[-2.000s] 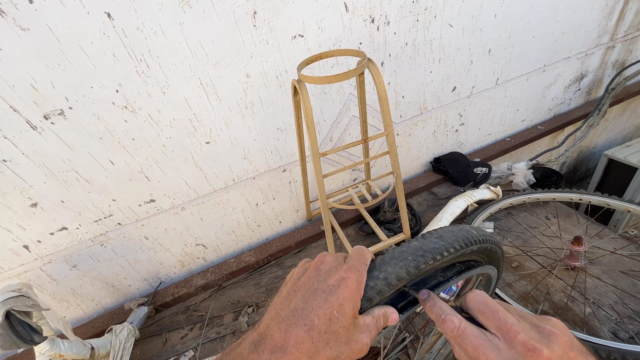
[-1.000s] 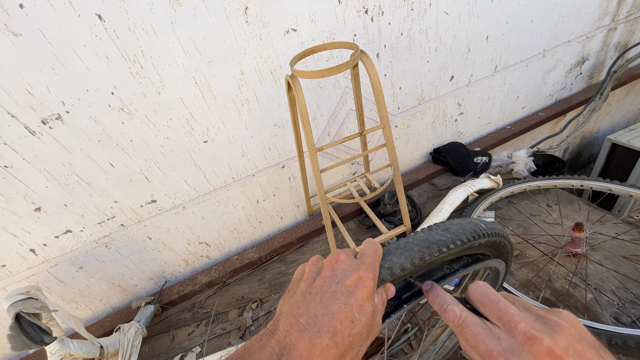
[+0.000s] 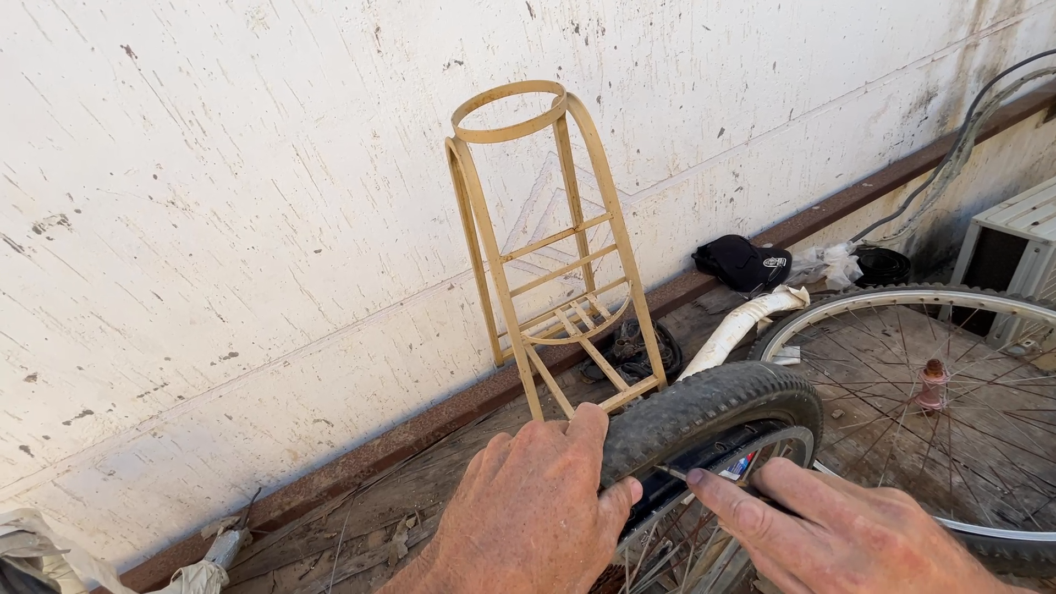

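A knobby bicycle tire [image 3: 718, 404] stands on a spoked wheel at lower centre, its near bead off the black rim [image 3: 701, 462], at least in part. My left hand [image 3: 536, 495] grips the tire from the left, fingers over the tread and thumb by the rim. My right hand [image 3: 833, 520] holds a thin metal tool [image 3: 675, 472], its tip at the gap between tire and rim and the index finger along it. The tool's far end is hidden in the hand.
A tan metal stand [image 3: 540, 239] is by the white wall [image 3: 247, 206]. Another bicycle wheel [image 3: 874, 299] lies at right. Behind are a black cap [image 3: 738, 262], a wrapped tube [image 3: 730, 334], a cable [image 3: 949, 157] and a metal-cased unit [image 3: 1023, 214]. Wrapped parts [image 3: 194, 573] sit lower left.
Both hands stay at the tire and rim, with only small shifts. The thin tool shows more plainly now between the right fingertip and the tire.
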